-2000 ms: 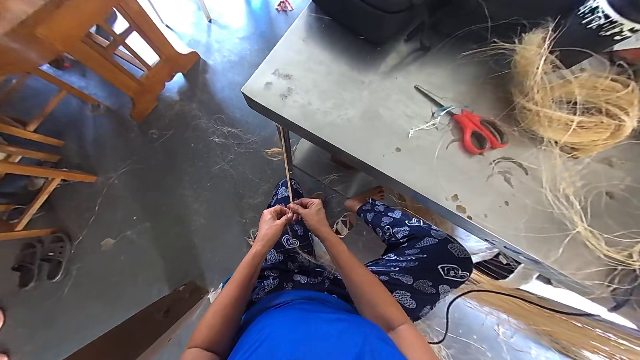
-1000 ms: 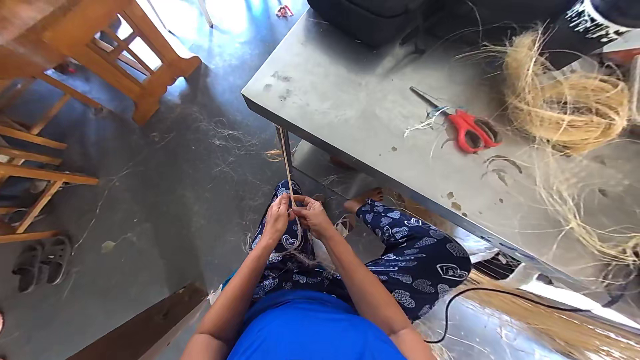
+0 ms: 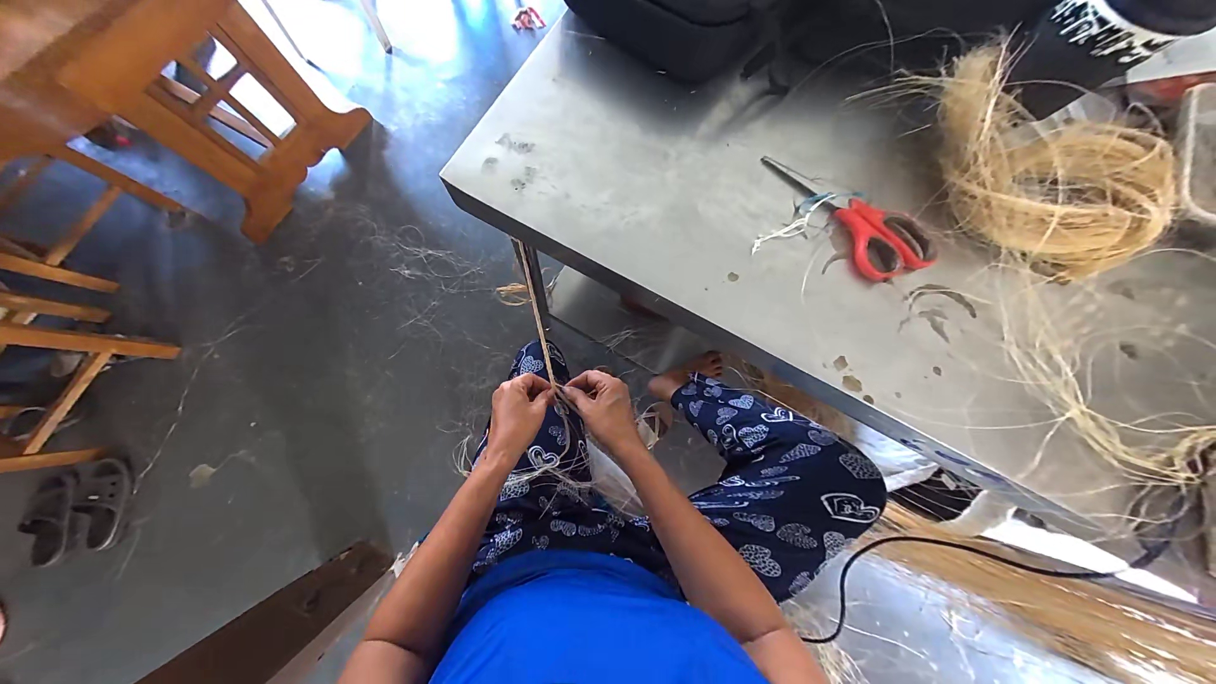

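A narrow strand of tan plant fibre (image 3: 536,309) runs taut from beside the table's leg down to my lap. My left hand (image 3: 521,410) pinches its near end between thumb and fingertips. Close beside it, my right hand (image 3: 602,407) grips the same fibre with its fingertips, the two hands almost touching. Thin loose fibres (image 3: 608,480) hang below them over the patterned trousers. On the grey table lie scissors with red handles (image 3: 866,237), pale thread near their blades, and a coiled bundle of fibre (image 3: 1092,204).
The grey table (image 3: 665,218) stands ahead and to the right, with a black bag (image 3: 665,33) at its far edge. Wooden furniture (image 3: 237,123) and grey sandals (image 3: 76,508) are at the left. A black cable (image 3: 912,541) and long fibres (image 3: 1035,598) lie at lower right.
My hands have shifted slightly while staying at the near end of the strand. My left hand was more upright one second ago and now bends inward toward the right hand.
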